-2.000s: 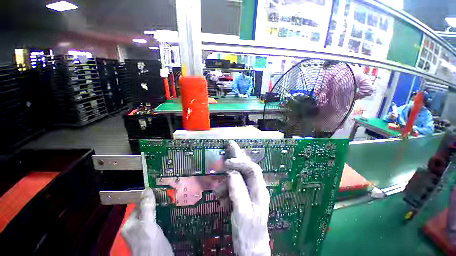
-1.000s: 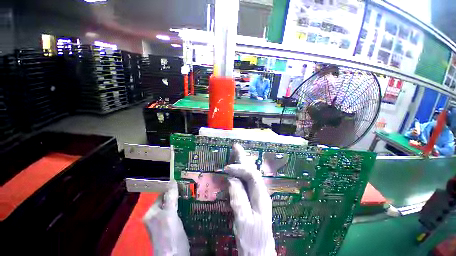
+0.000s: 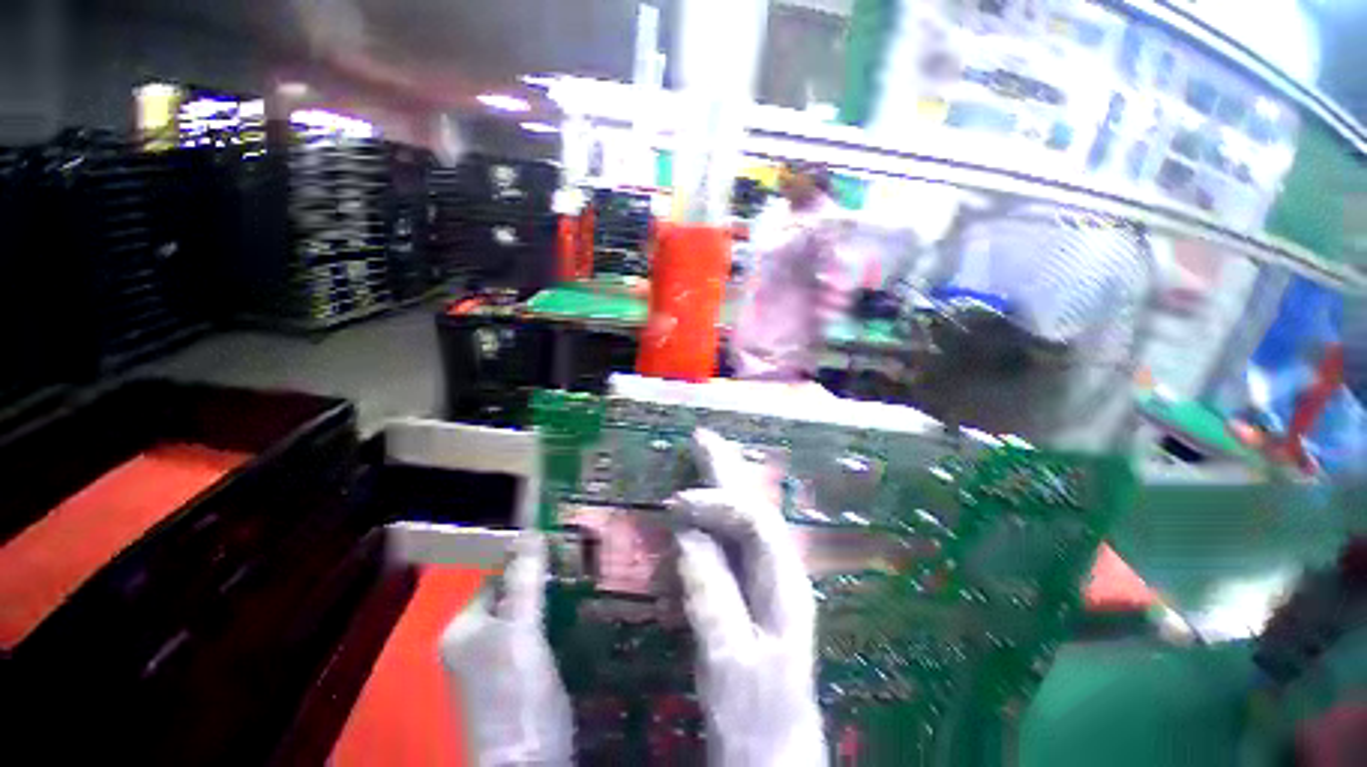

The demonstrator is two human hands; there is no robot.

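A large green circuit board (image 3: 960, 555) is tilted upright in front of me, its back with solder dots and pinkish bare areas facing me. The picture is blurred. Two flat silver brackets (image 3: 462, 447) stick out from its left edge. My left hand (image 3: 510, 659), in a white glove, grips the board's left edge below the lower bracket. My right hand (image 3: 750, 614), also in a white glove, lies over the middle of the board, fingers bent and index finger pointing up. Whether it holds something small cannot be told.
Black boxes with red-orange lining (image 3: 128, 510) stand at the left. A post with red wrap (image 3: 685, 300) rises behind the board. Behind are a large fan (image 3: 1034, 322) and a person in pink (image 3: 787, 277). A green bench surface (image 3: 1109, 704) lies at right.
The view has turned left, so the board and hands sit further right than in the oldest frame. A person in pink has appeared behind the post. My hands keep nearly the same places on the board.
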